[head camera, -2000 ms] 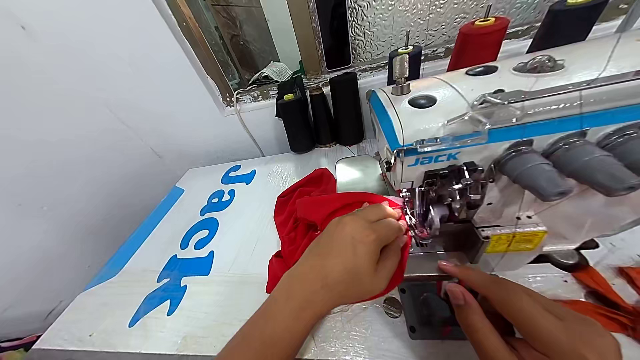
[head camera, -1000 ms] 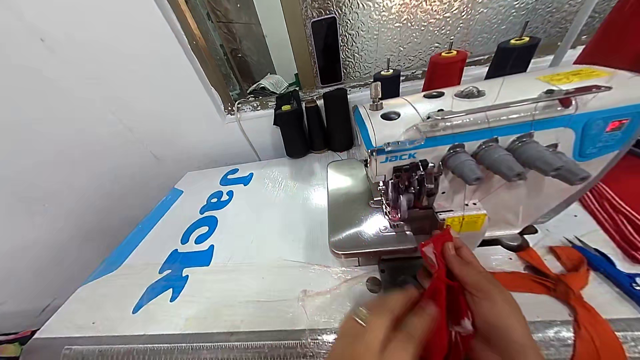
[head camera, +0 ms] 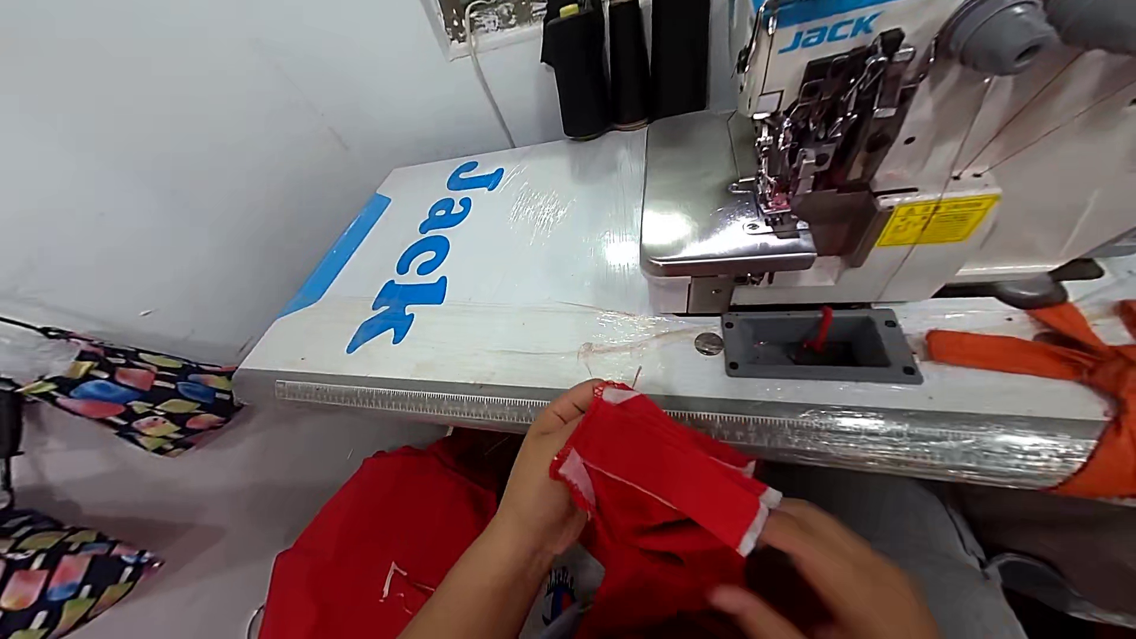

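Observation:
A red fabric piece [head camera: 661, 470] with whitish strips at its edges is stretched between my hands, below the front edge of the sewing table. My left hand [head camera: 541, 488] grips its left end, where overlock stitching runs along the edge. My right hand [head camera: 825, 568], partly blurred, holds the white-edged right end between thumb and fingers. More red cloth [head camera: 382, 532] lies over my lap at the left. Beyond the hands stands a Jack overlock sewing machine [head camera: 834, 133], its presser foot area [head camera: 777, 209] and metal cloth plate [head camera: 692, 213] with no fabric on them.
A ruler [head camera: 426, 399] runs along the table's front edge. A grey recessed tray [head camera: 821, 346] and a coin [head camera: 709, 343] sit before the machine. Orange fabric strips [head camera: 1021, 355] hang at the right, black thread cones [head camera: 577, 75] stand behind, and patterned cloth [head camera: 142, 390] hangs at the left.
The red fabric was at the machine's needle area two seconds ago; it is now held between both hands in front of the table edge. The view has tilted down and come closer.

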